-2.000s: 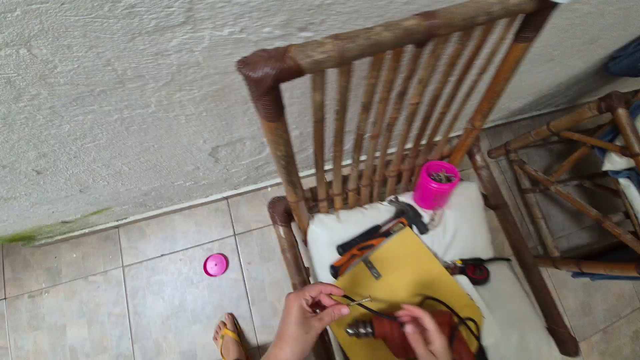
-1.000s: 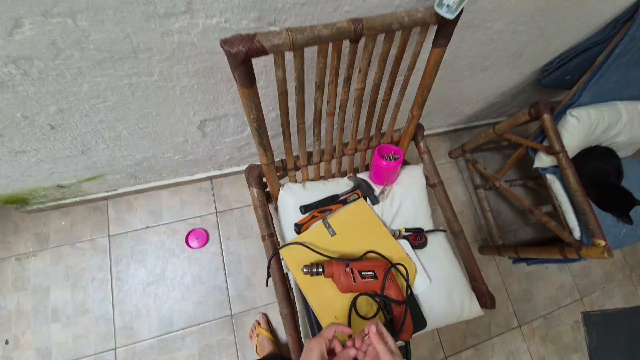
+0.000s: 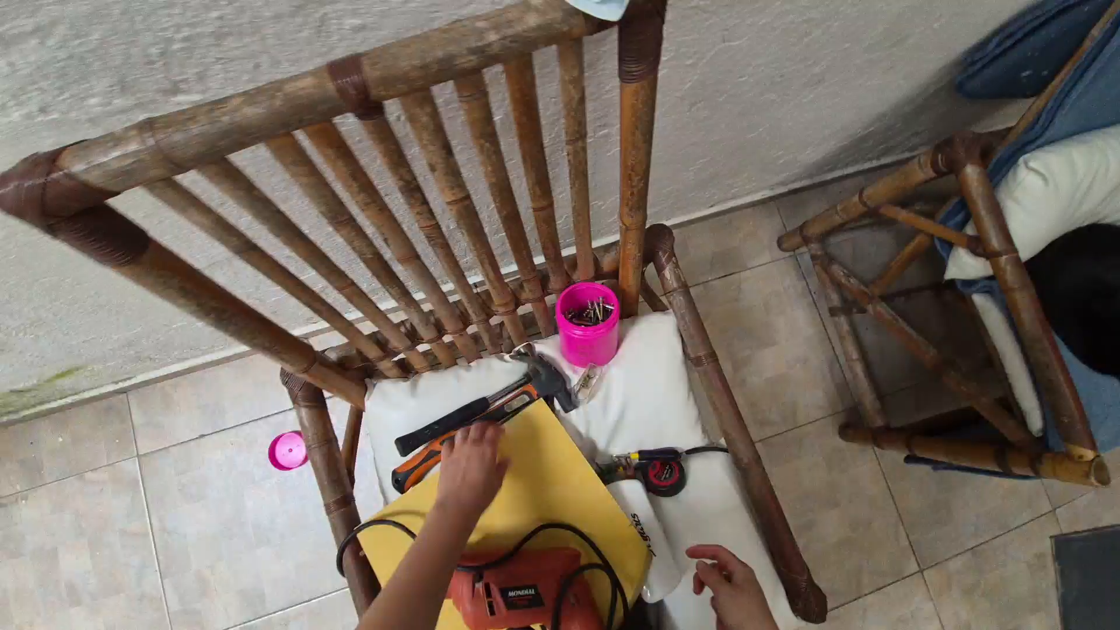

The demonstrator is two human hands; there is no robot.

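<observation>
My left hand [image 3: 472, 468] is over the upper left part of a yellow board [image 3: 516, 490], its fingers at the orange-and-black handle of a tool [image 3: 429, 455] beside a claw hammer [image 3: 549, 383]; whether they touch it I cannot tell. My right hand [image 3: 728, 586] hovers at the cushion's lower right with bent fingers and nothing visible in it. A red power drill [image 3: 525, 591] with a black cord lies on the board, partly cut off below. A pink tub [image 3: 588, 325] of screws stands by the backrest. A red-and-black tape measure [image 3: 663, 478] lies right of the board.
The bamboo chair [image 3: 713, 385] holds these things on its white cushion [image 3: 643, 376], close to a rough white wall [image 3: 752, 96]. A pink lid [image 3: 288, 451] lies on the tiled floor at left. A second bamboo chair [image 3: 1006, 289] with a black animal stands at right.
My hands were together at the board's lower edge; now they are apart, the left up by the tool handles, the right over at the cushion's right side. The view has moved closer to the chair.
</observation>
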